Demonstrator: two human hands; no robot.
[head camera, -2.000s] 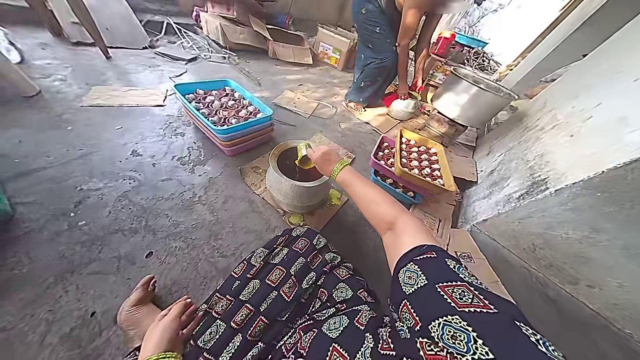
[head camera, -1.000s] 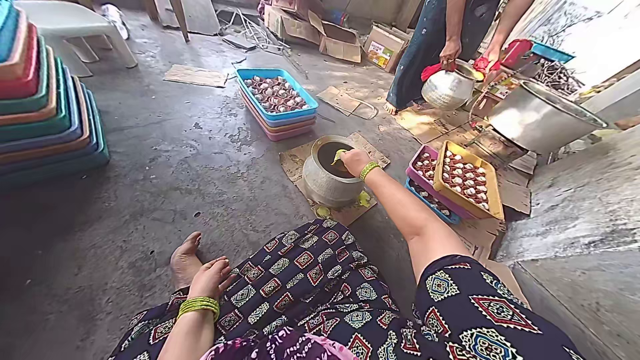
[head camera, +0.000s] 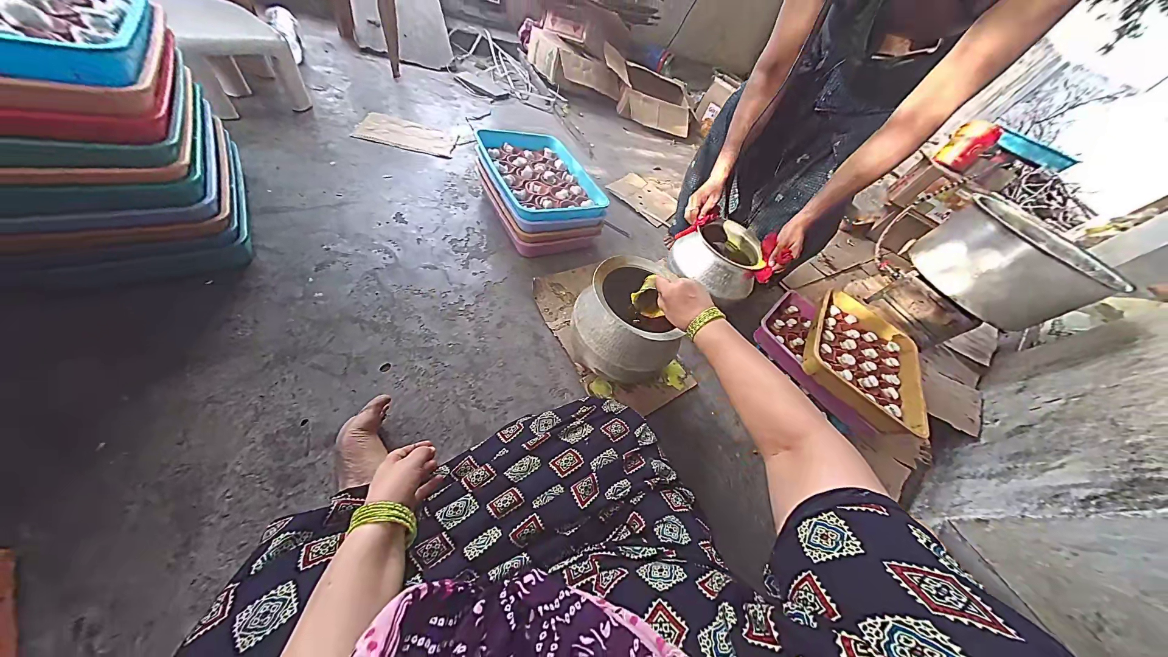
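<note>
My right hand (head camera: 683, 301) grips a small yellow cup (head camera: 648, 298) at the mouth of a dented metal pot (head camera: 613, 336), which holds dark liquid. The pot stands on a piece of cardboard (head camera: 557, 297) with yellow smears. My left hand (head camera: 401, 473) rests by my bare foot and the patterned skirt, with nothing seen in it. Just behind the pot, a co-worker's hands hold a second metal pot (head camera: 712, 266) with red cloths (head camera: 776, 255), tilted toward the first one. Yellow liquid shows inside that second pot.
A blue tray (head camera: 543, 215) of small filled cups tops a stack behind the pot. At right are a yellow tray (head camera: 917, 388), a purple tray (head camera: 776, 345) and a large metal vessel (head camera: 1004, 260). Tall stacked trays (head camera: 119, 210) and a white plastic chair (head camera: 228, 36) stand at left.
The co-worker has brought the second pot from beside the large vessel over to the first pot. My right hand stays at the first pot with the cup. The view has shifted left.
</note>
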